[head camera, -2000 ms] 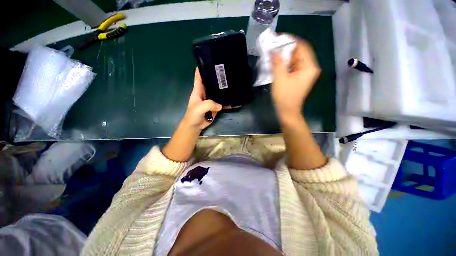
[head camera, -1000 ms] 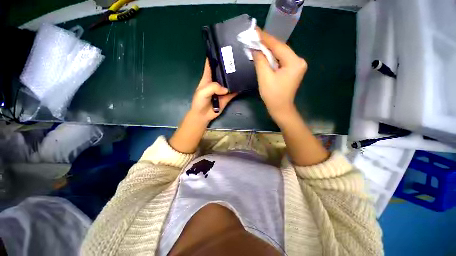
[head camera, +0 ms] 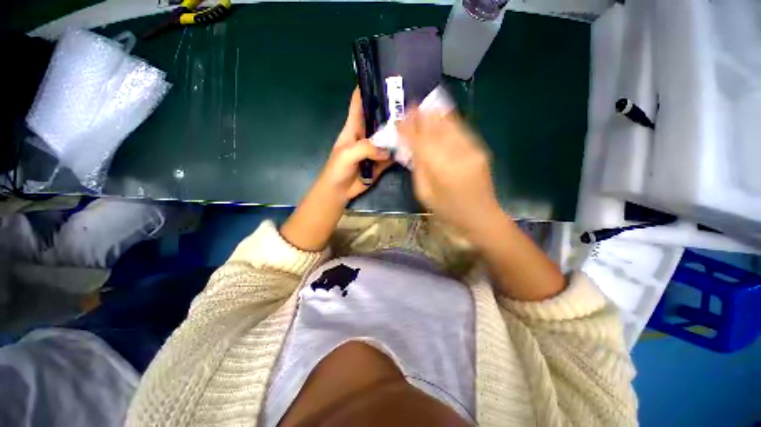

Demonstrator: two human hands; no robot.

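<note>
A flat black electronic unit (head camera: 410,58) is held tilted above the green bench mat, its broad face up, with a white barcode label (head camera: 395,97) on it. My left hand (head camera: 349,163) grips the unit's lower left end. A black plug end (head camera: 366,172) sticks out below by the fingers. My right hand (head camera: 451,158), blurred, holds a crumpled white cloth (head camera: 435,102) against the unit's lower part, below and right of the label. The hand hides the unit's lower right corner.
A translucent bottle (head camera: 471,37) stands just behind the unit. Yellow and black pliers (head camera: 203,12) lie back left. Bubble wrap bags (head camera: 93,104) lie left. A white foam tray (head camera: 705,108) with black plugs (head camera: 636,113) is right. A blue crate (head camera: 709,300) is below right.
My right hand with the cloth has moved from the unit's upper right area down to its lower end. The unit has shifted slightly right. My left hand still grips it.
</note>
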